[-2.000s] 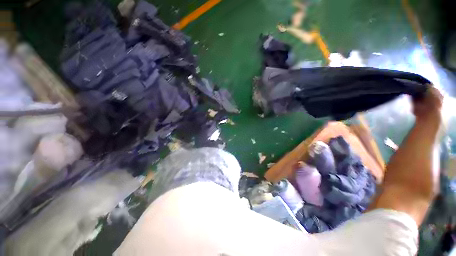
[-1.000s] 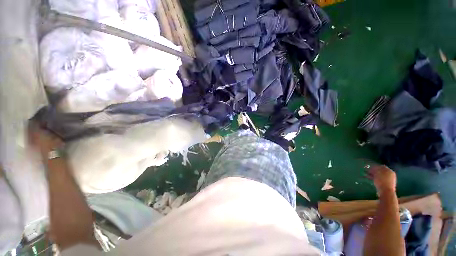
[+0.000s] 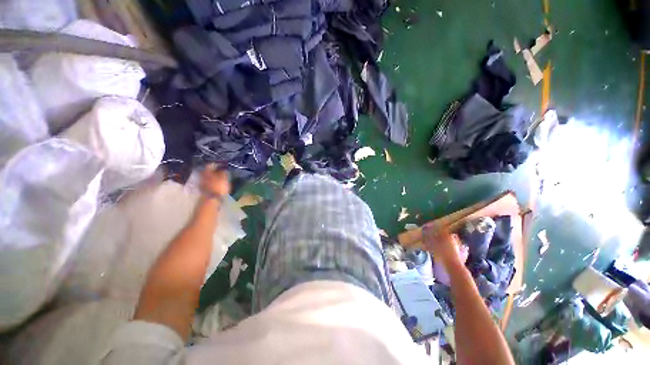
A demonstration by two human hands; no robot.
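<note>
A large heap of dark cloth [image 3: 278,64] lies on the floor ahead. My left hand [image 3: 214,182] is blurred at the heap's near left edge, above pale wrapped material; I cannot tell whether it holds any cloth. My right hand [image 3: 442,239] is at the near edge of an open cardboard box [image 3: 474,212]; its fingers are blurred, and whether they grip the edge is unclear. Dark cloth and rounded cones sit in the box. A smaller dark cloth pile [image 3: 485,132] lies on the floor beyond the box.
White plastic-wrapped rolls [image 3: 128,139] are stacked at the left, with a long bar [image 3: 78,43] across them. A blue-white box [image 3: 418,303] stands beside the cardboard box. Scraps [image 3: 531,64] lie on the green floor. More cloth [image 3: 591,324] lies at the lower right.
The dark cloth earlier stretched from my right hand now lies in the smaller floor pile. My left hand has moved from the far left to the large heap's edge. My right hand has reached the cardboard.
</note>
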